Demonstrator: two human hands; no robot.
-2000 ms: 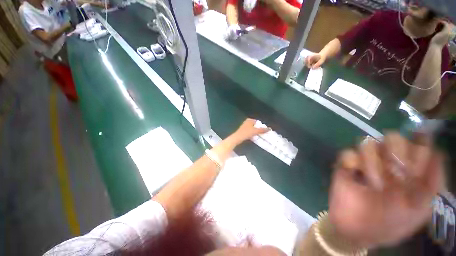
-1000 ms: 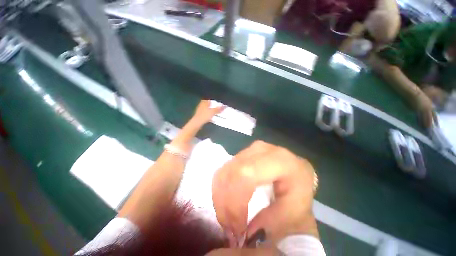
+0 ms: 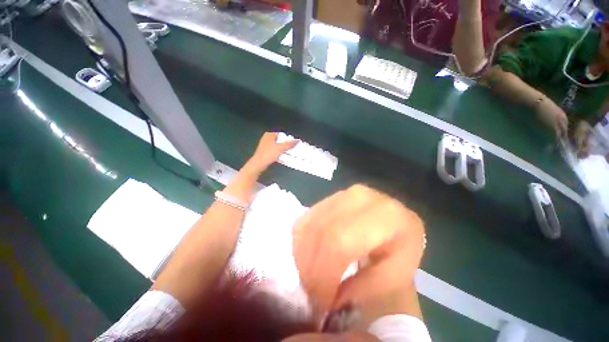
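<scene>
My left hand [image 3: 270,148] is stretched out over the green belt and holds a white sticker sheet [image 3: 307,159] by its left end. The sheet's far edge looks scalloped. My right hand [image 3: 360,240] is large and close to the camera at the bottom centre, bent downward. Its fingertips are partly hidden near the lower edge, with a small dark, blurred thing beside them; I cannot tell if it is held. A bright white stack of sheets [image 3: 270,227] lies between my arms, partly covered by them.
A second white stack [image 3: 143,224] lies left of my forearm. A slanted metal post [image 3: 157,93] with a black cable stands beyond it. White housings [image 3: 461,161] stand on the belt, with a single one [image 3: 545,210] farther right. A person in green [image 3: 554,73] sits opposite.
My right hand has come from raised at the right to low in the centre. My left hand still holds the sheet. The right-hand pair of housings now shows as one.
</scene>
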